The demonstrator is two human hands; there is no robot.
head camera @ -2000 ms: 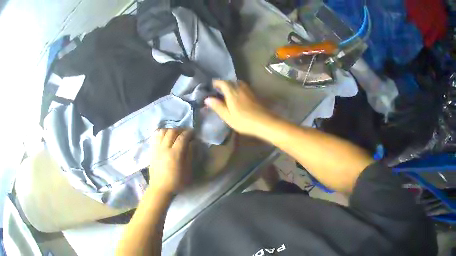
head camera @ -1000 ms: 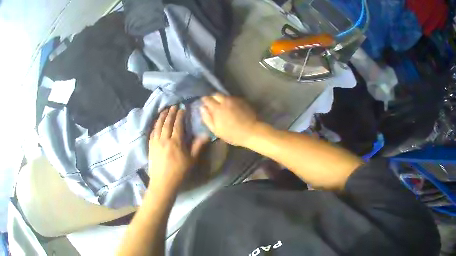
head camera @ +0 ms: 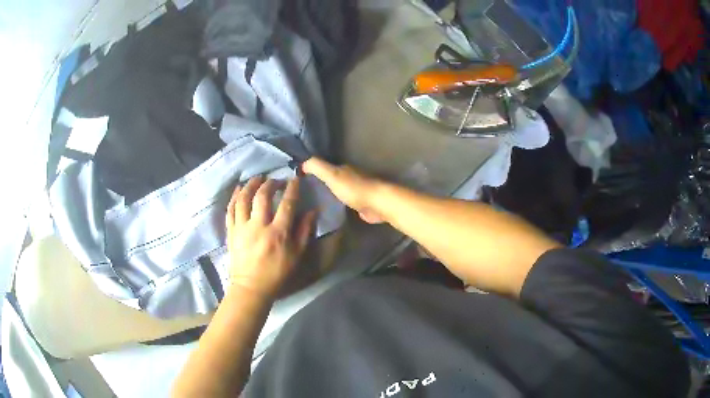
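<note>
A dark garment (head camera: 156,116) with pale grey-blue interlining (head camera: 175,210) lies spread over the beige pressing form (head camera: 58,299). My left hand (head camera: 265,237) lies palm down on the pale backing, its fingers apart. My right hand (head camera: 342,186) is just to the right, its fingertips at a dark seam end on the garment's edge. The fingertips seem closed on that cloth edge. The steam iron (head camera: 467,97), with an orange handle, stands apart from both hands on the table at the upper right.
A blue hose (head camera: 557,50) runs from the iron's back. Dark cloth (head camera: 241,27) is heaped at the far side. Pale scalloped cloth (head camera: 494,167) hangs at the table's right edge. A blue rack (head camera: 662,264), blue bundles (head camera: 615,54) and a red bundle (head camera: 669,31) are on the right.
The pale panel has been laid flatter under my left hand, whose fingers have spread. My right hand has moved slightly left to the seam end. The iron looks unmoved on the table.
</note>
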